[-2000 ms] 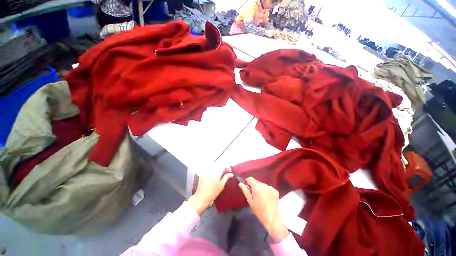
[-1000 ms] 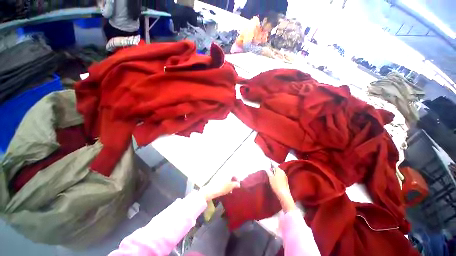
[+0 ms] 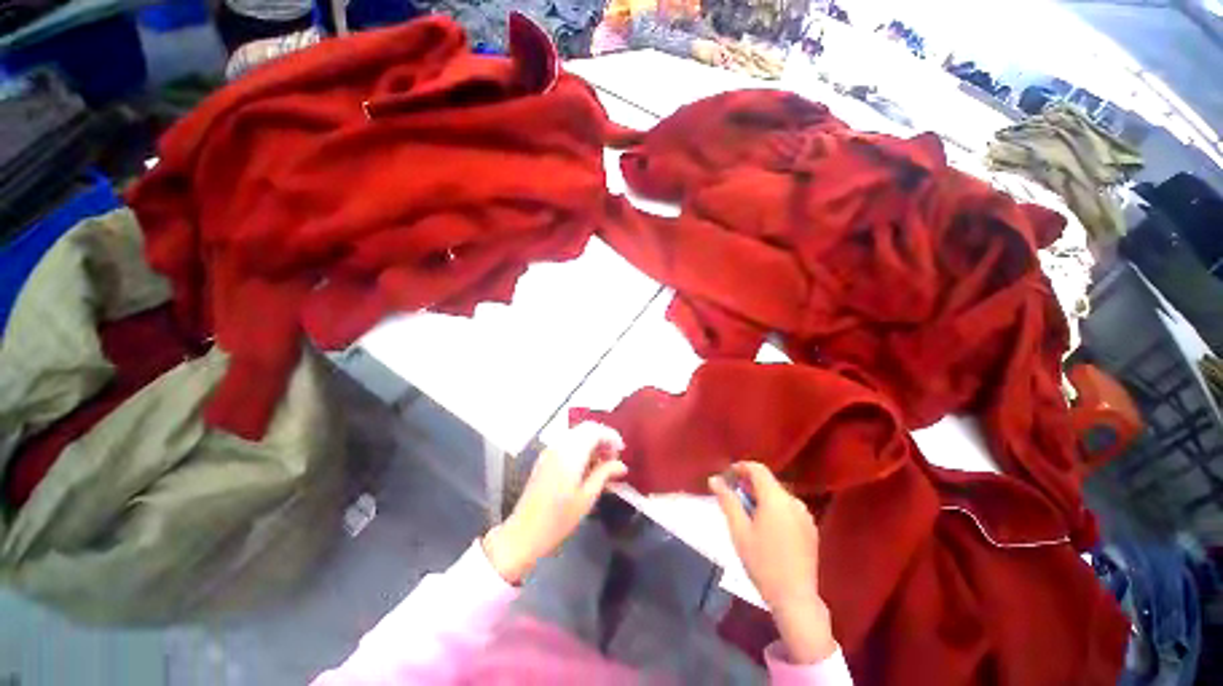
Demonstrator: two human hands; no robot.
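Note:
A red garment lies across the near table, with its whitish curved neck line at the lower right. My left hand pinches the garment's left end at the table's near edge. My right hand is just right of it, in front of the cloth, fingers curled around a small dark thing that looks like thread snips, mostly hidden. The snips do not touch the cloth at my left fingertips. Thread ends are too small to make out.
A pile of red garments lies at table centre. Another red pile hangs over the left edge, above a woven sack on the floor. The white table has a metal leg. An orange stool stands at right.
The cloth end that stood up between both hands now lies flatter on the table. My right hand has come away from the cloth, lower and nearer me. The view has shifted slightly.

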